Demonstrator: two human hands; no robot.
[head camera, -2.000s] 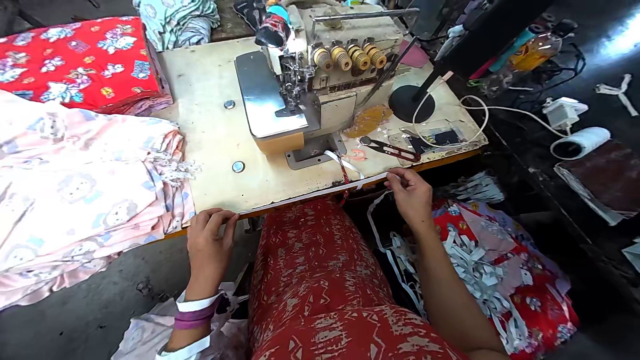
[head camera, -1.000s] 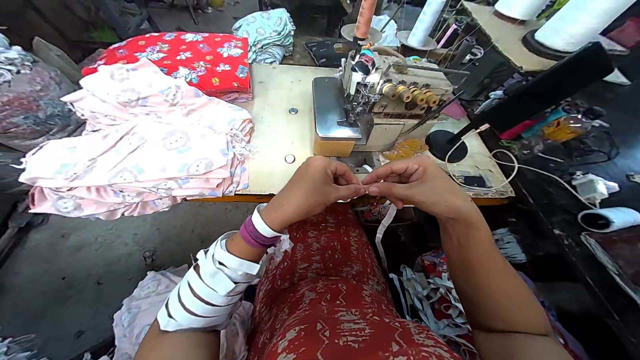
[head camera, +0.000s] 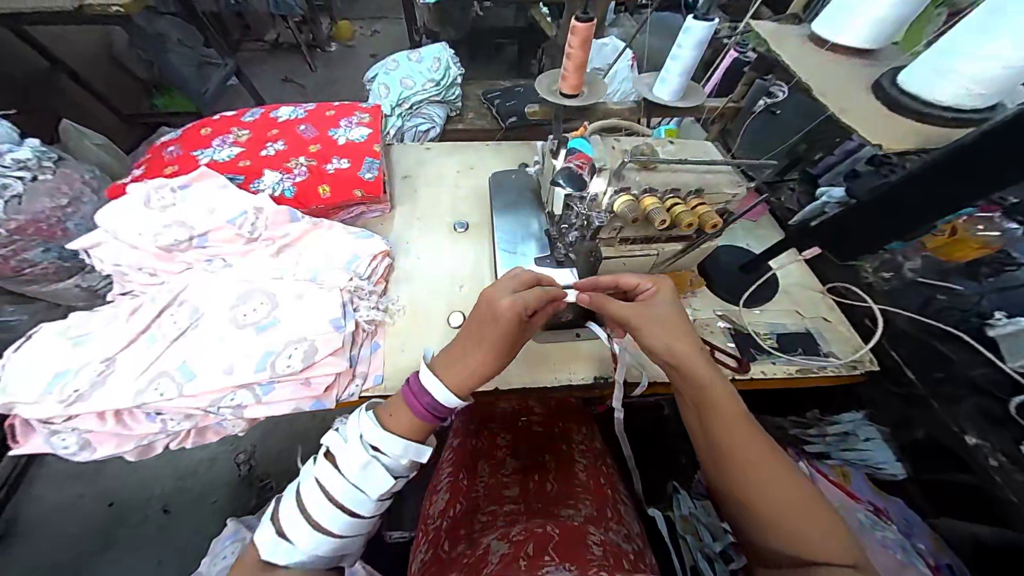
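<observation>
An overlock sewing machine (head camera: 656, 200) stands on a pale worktable. My left hand (head camera: 516, 316) and my right hand (head camera: 636, 312) meet before its presser foot, each pinching a white elastic strip (head camera: 570, 295) between thumb and fingertips. Whether the strip is under the foot cannot be told. A narrow white band (head camera: 620, 408) hangs from below my right hand past the table edge. White fabric bands (head camera: 328, 496) circle my left forearm, with a purple band (head camera: 426, 400) at the wrist. Pale pink printed fabric pieces (head camera: 200, 320) lie in a pile to the left.
Folded red printed fabric (head camera: 280, 156) lies behind the pink pile. Thread cones, one orange (head camera: 576, 56) and one white (head camera: 684, 60), stand behind the machine. A black lamp arm (head camera: 904, 200) slants in from the right. A white cable (head camera: 848, 360) loops over the table's right side.
Two seconds ago my hands were apart at the table edge; they came together with the strip and are now up by the presser foot. The view has shifted.
</observation>
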